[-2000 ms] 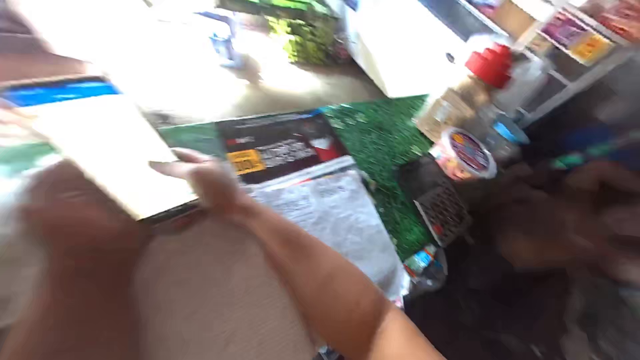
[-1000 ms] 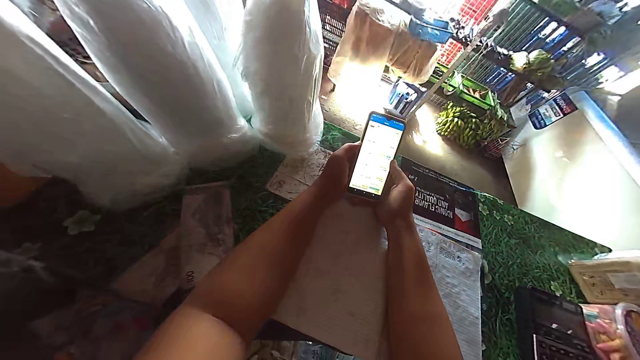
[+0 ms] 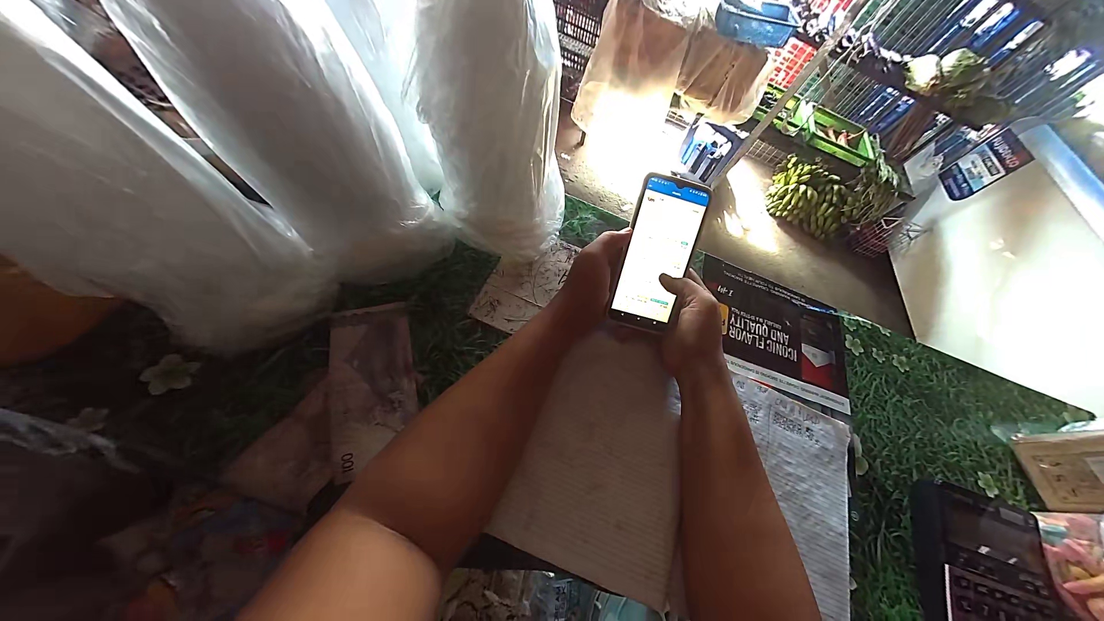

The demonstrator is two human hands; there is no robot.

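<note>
A smartphone (image 3: pixel 657 250) with a lit white and blue screen is held upright between both hands. My left hand (image 3: pixel 593 280) grips its left edge, while my right hand (image 3: pixel 697 323) holds the lower right edge, its thumb over the screen. Beneath my forearms lies a sheet of ribbed cardboard (image 3: pixel 595 466). To the right of it are a handwritten paper sheet (image 3: pixel 806 466) and a dark printed advertising card (image 3: pixel 768 332). A banknote (image 3: pixel 371 388) lies to the left of my left forearm.
Bundles of clear plastic bags (image 3: pixel 492 121) hang at the left. A calculator (image 3: pixel 992 552) sits on the green grass-print table cover (image 3: pixel 914 414) at the right, near a cardboard box (image 3: pixel 1065 470). Green bananas (image 3: pixel 806 197), a green crate (image 3: pixel 815 129) and a large white surface (image 3: pixel 992 267) are beyond.
The view swung strongly leftward after the oldest frame, bringing the plastic bags into sight. Since one second ago, my right thumb has moved onto the phone's screen. Both hands still hold the phone.
</note>
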